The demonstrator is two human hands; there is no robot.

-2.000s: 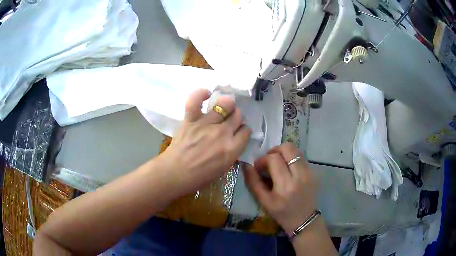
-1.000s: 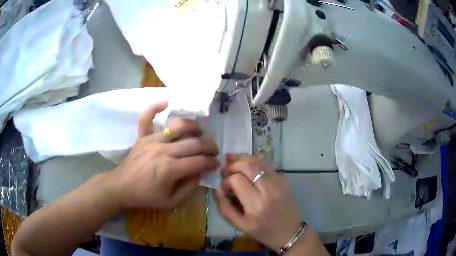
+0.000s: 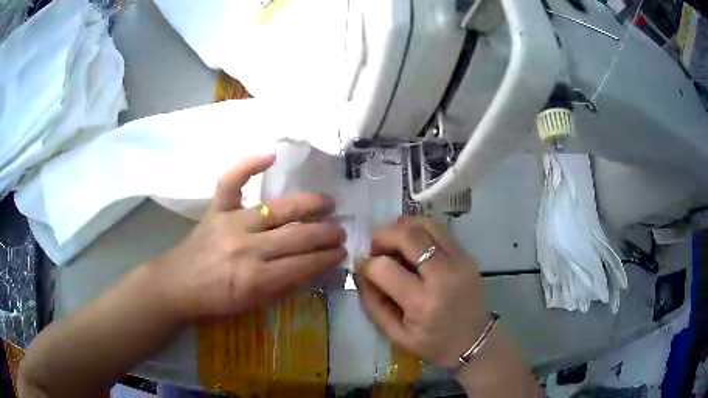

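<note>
A wide white cloth panel (image 3: 147,159) lies left of the needle area on the machine bed, its right end under my left hand. A narrow white strip (image 3: 380,190) runs from the presser foot (image 3: 355,162) towards me. My left hand (image 3: 268,249) lies over the panel's end and the strip's left side, fingers spread and pressing flat. My right hand (image 3: 411,272) pinches the strip's near end between thumb and fingers. The needle cannot be made out.
The off-white sewing machine head (image 3: 458,85) stands above the work. A fanned bundle of white strips (image 3: 576,233) lies right, with a dark metal item (image 3: 640,258) beside it. A white cloth pile (image 3: 58,89) is at far left. More white cloth (image 3: 256,58) lies behind. Yellow-orange tape (image 3: 264,342) covers the near edge.
The view has shifted. My left hand's fingers have flattened from a bunched grip and spread over the cloth. The wide panel's right end lies flatter. My right hand stays at the strip's near end.
</note>
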